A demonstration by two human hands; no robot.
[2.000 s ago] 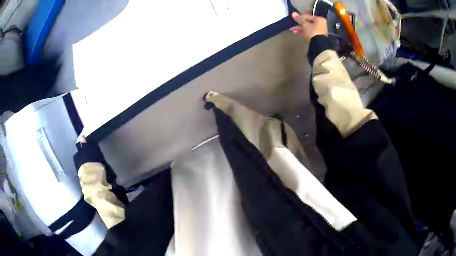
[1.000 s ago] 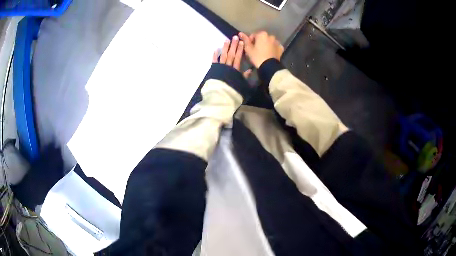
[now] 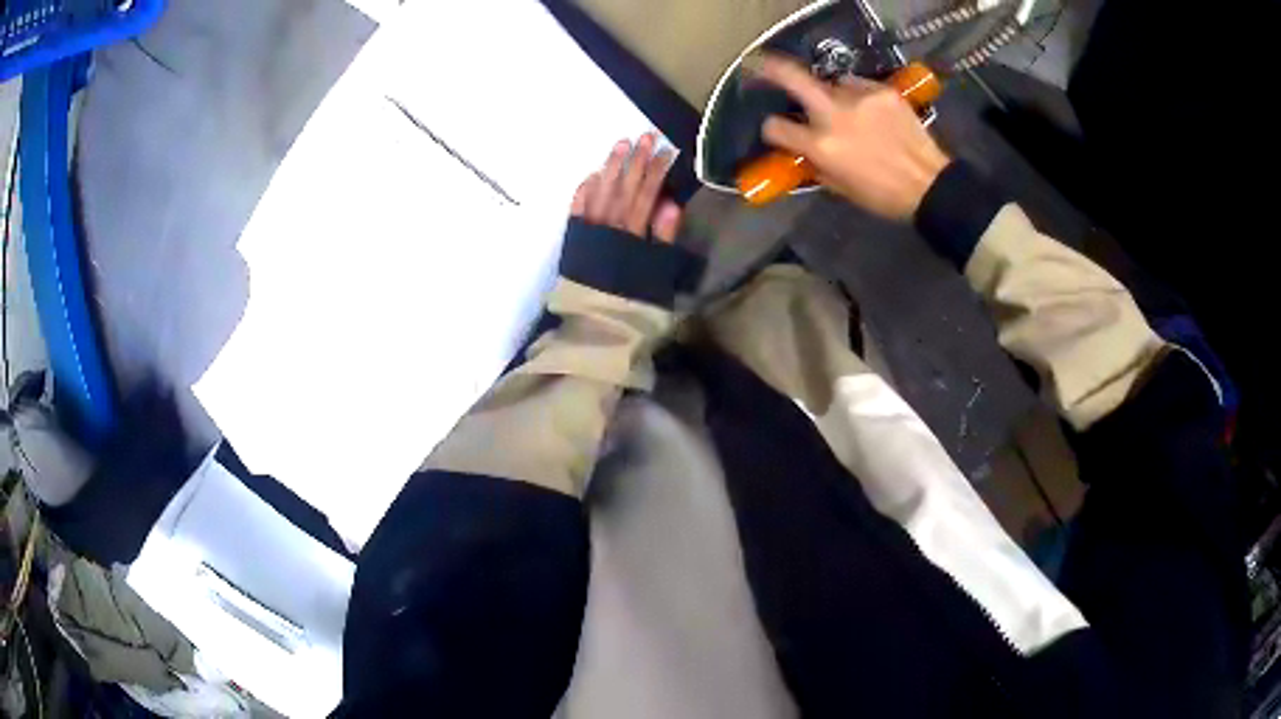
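Observation:
The white garment panel (image 3: 379,267) lies across the grey table, with a thin slit line near its upper middle. Its dark band (image 3: 615,63) shows along the upper right edge. My left hand (image 3: 628,188) rests palm down on the panel's right corner beside the dark band, fingers slightly apart. My right hand (image 3: 857,138) is around the orange handle of the steam iron (image 3: 731,127), with one finger stretched over the dark plate. The iron is just right of the panel corner. The band under my left hand and sleeve is hidden.
Stacked white pieces with dark edges (image 3: 253,590) hang at lower left. A curved blue bar (image 3: 56,253) borders the table at far left, with a blue tray (image 3: 70,31) above it. A ribbed hose (image 3: 962,20) runs from the iron.
My right hand has left the panel corner, moved right and taken hold of the iron, which has come into view. My left hand has stayed at the corner, slightly lower. The slit line now shows.

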